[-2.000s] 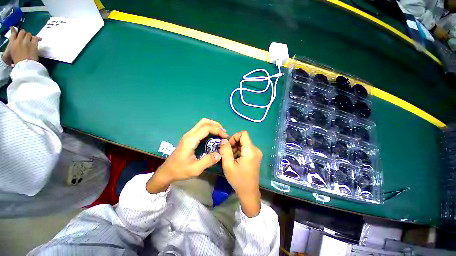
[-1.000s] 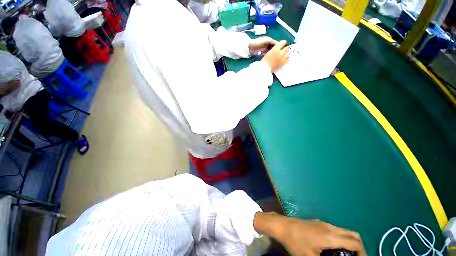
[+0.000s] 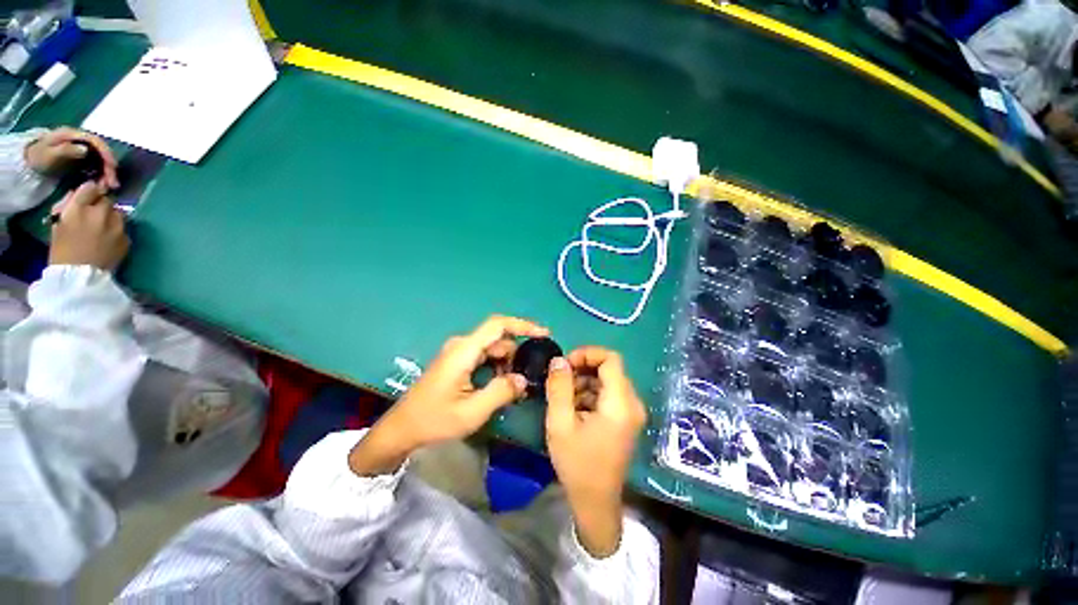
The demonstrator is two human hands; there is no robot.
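A small round black unit (image 3: 537,359) is held over the front edge of the green bench, with its dark face towards me. My left hand (image 3: 463,384) holds it from the left between thumb and fingers. My right hand (image 3: 591,414) touches its right side with thumb and fingertips. A clear plastic blister tray (image 3: 790,366) with several rows of round black units lies on the bench to the right of my hands. The fingers cover parts of the held unit's rim.
A white cable (image 3: 615,252) with a white plug block (image 3: 675,162) lies left of the tray. Dark tweezers (image 3: 943,511) lie at the tray's lower right corner. At the left, a neighbour's hands (image 3: 90,201) hold a dark round part beside a folded white board (image 3: 189,101).
The view swung left to the neighbour and is back over the bench. Both hands are together on the unit again; it now shows a black face where a patterned, lighter one showed earlier.
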